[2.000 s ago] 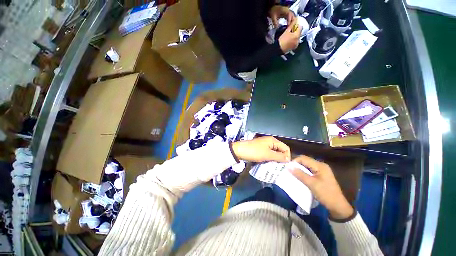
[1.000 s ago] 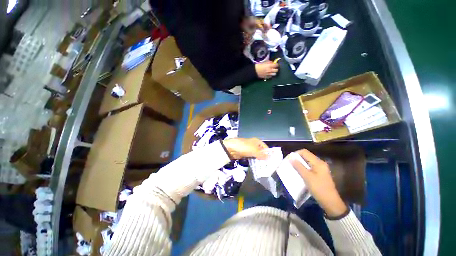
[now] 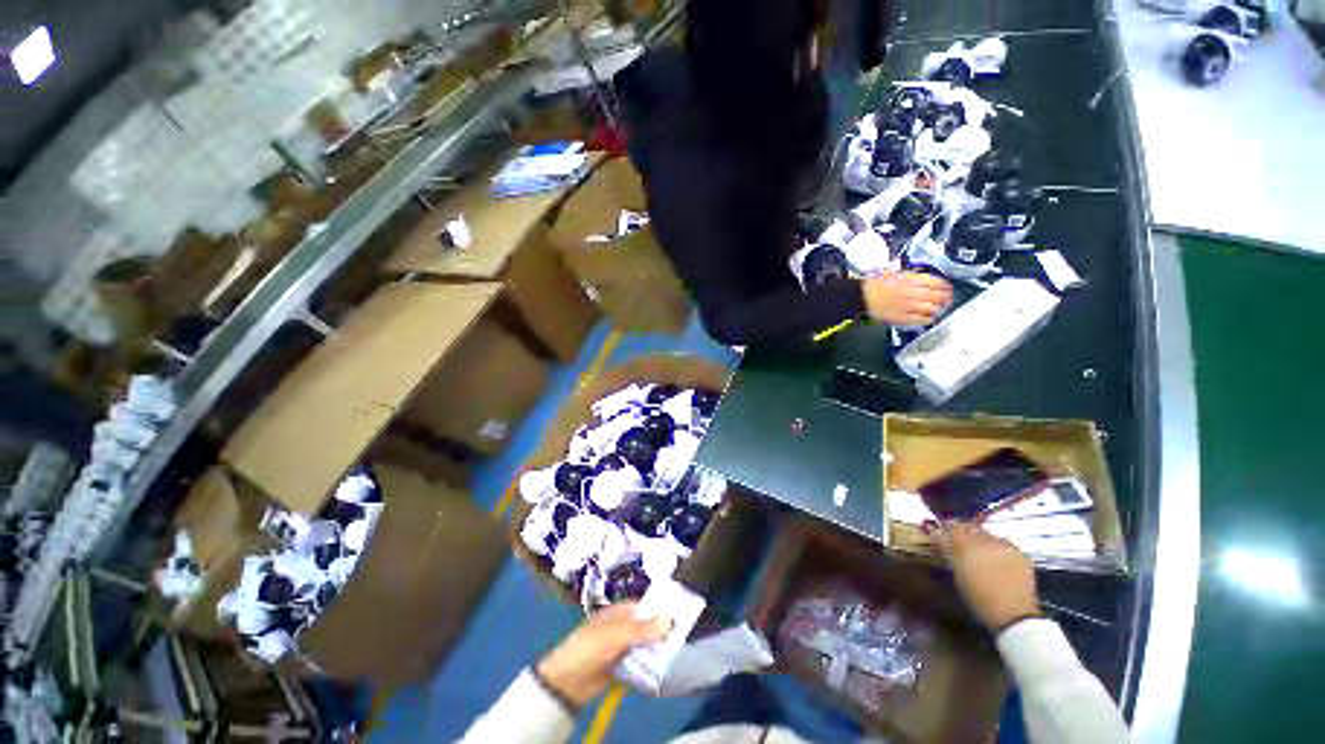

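Observation:
My left hand (image 3: 589,654) is low in the middle and grips a folded white label strip (image 3: 666,640), whose folded part sticks out to the right. My right hand (image 3: 997,577) is at the near edge of the shallow tray box (image 3: 908,451). Its fingertips reach over the rim beside the phone (image 3: 985,483), and I cannot tell whether they hold anything. The phone lies in the tray with several white label stacks (image 3: 1049,532).
A bin carton heaped with cameras (image 3: 639,480) is left of the bench (image 3: 792,451). An open carton (image 3: 857,640) is below the bench edge. A long white box (image 3: 981,337), a dark phone (image 3: 869,390) and cameras (image 3: 908,160) lie beyond the tray, beside a person's hand (image 3: 907,297).
My right hand has left the label strip and moved to the tray box. My left hand has moved down and left with the strip. The view has shifted, and more of the bench shows.

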